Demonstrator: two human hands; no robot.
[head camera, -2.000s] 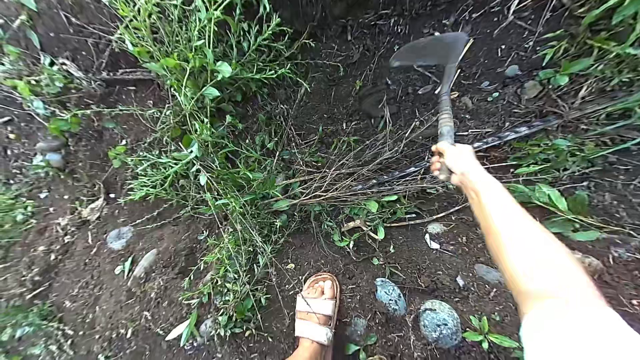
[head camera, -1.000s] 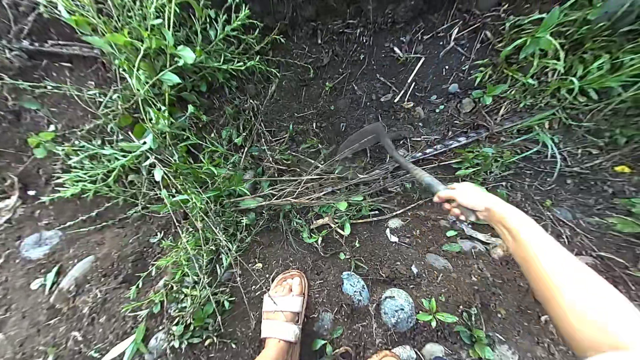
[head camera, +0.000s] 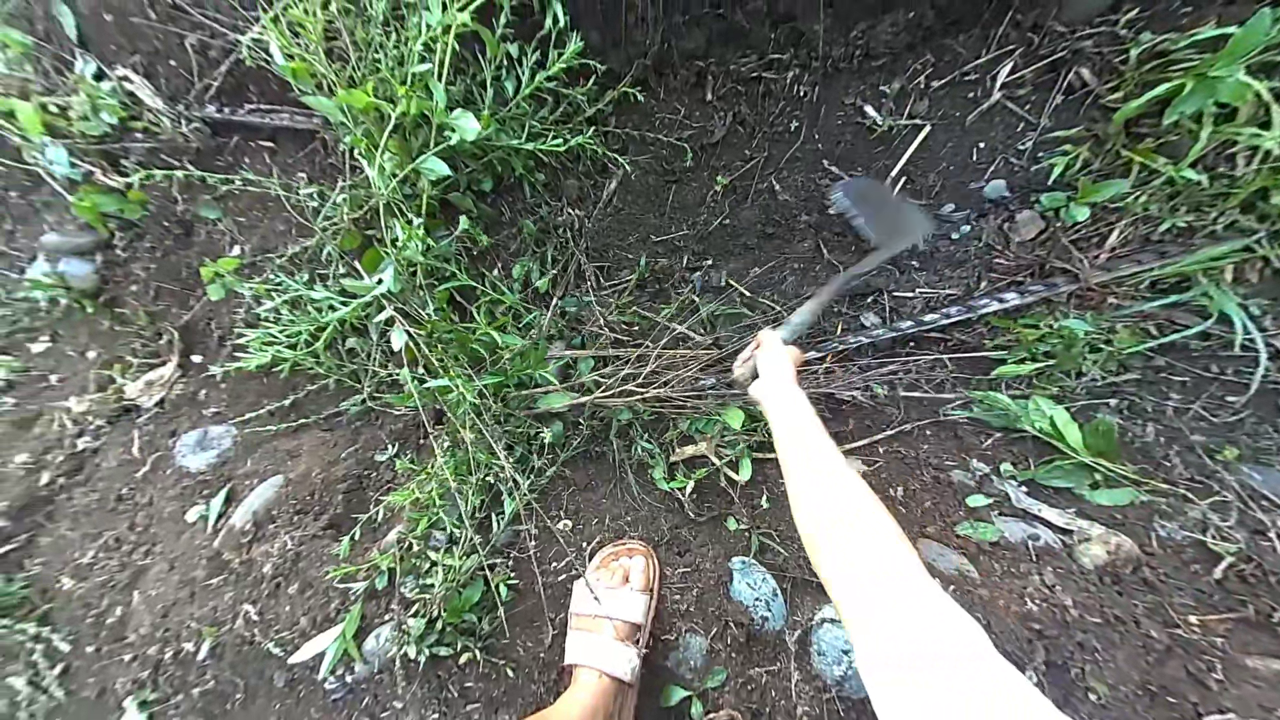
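Note:
My right hand (head camera: 770, 362) is closed around the handle of a hand hoe (head camera: 885, 225), whose broad metal blade is raised up and to the right of the hand and blurred. Below and behind the hand lies a bundle of thin dry stems (head camera: 660, 380) on the dark soil. A dark, pale-marked strip (head camera: 945, 318) runs from the stems toward the right. Leafy green weeds (head camera: 400, 240) stand left of the hand. My left hand is outside the picture.
A sandalled foot (head camera: 612, 615) rests on the soil at the bottom. Rounded stones (head camera: 757, 594) lie right of it, and more stones (head camera: 205, 447) lie at the left. Grassy plants (head camera: 1200, 110) grow at the upper right, and broad-leaved weeds (head camera: 1070, 440) below them.
The hoe blade was low by the stems one second ago and is now raised, farther up and right. My right hand has stayed closed on the handle.

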